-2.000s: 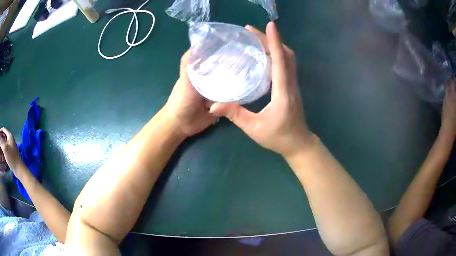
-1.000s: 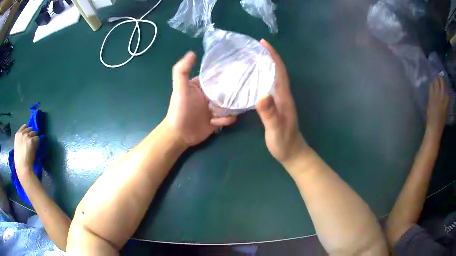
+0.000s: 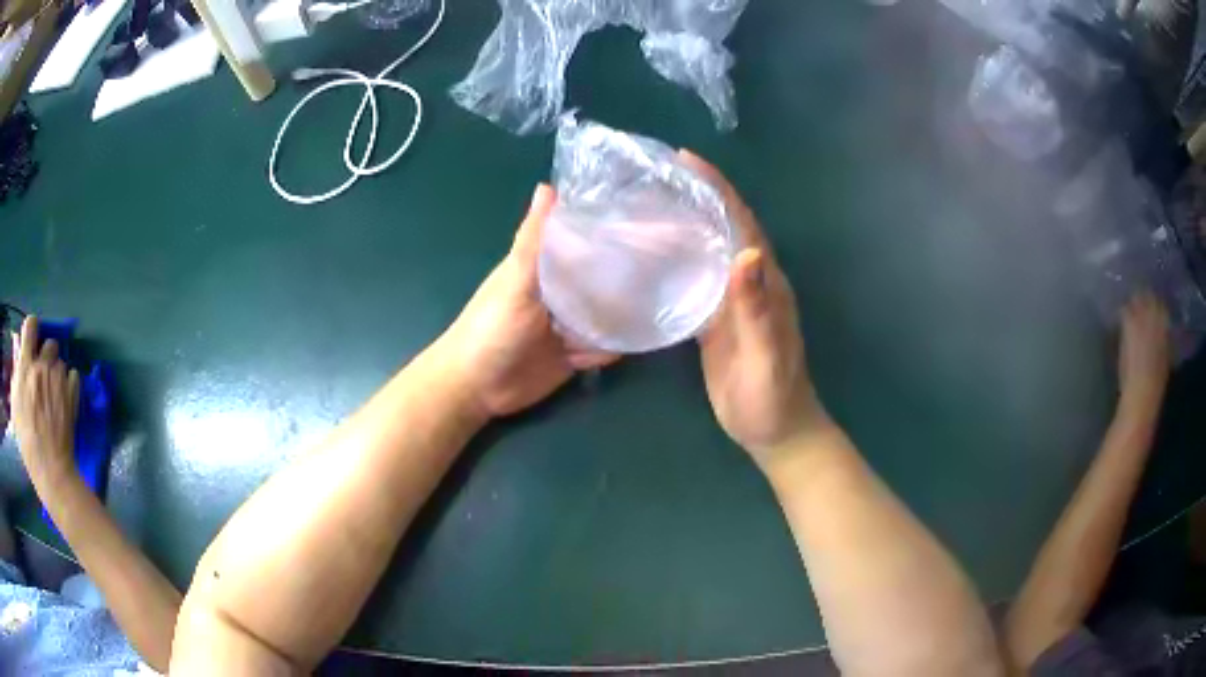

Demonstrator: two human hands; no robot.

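A clear round container (image 3: 638,271) in thin crinkled poly film is held between my two bare hands above the table. Its round face points up towards me. A wrinkled corner of the film (image 3: 582,146) sticks out at its upper left. My left hand (image 3: 509,337) holds the left side and underside, thumb up along the rim and some fingers hidden beneath. My right hand (image 3: 761,337) holds the right side, with its thumb at the rim and its fingers behind the edge.
Crumpled clear bags (image 3: 608,33) lie beyond the container, more (image 3: 1025,106) at the right. A looped white cable (image 3: 351,132) lies far left. Other people's hands are at the left edge, on blue cloth (image 3: 93,430), and right (image 3: 1144,351). The table (image 3: 635,529) is dark green.
The container and both hands sit lower in the picture. My left thumb has closed onto the rim. The film on the face looks clearer and less streaked. The neighbours' hands have shifted.
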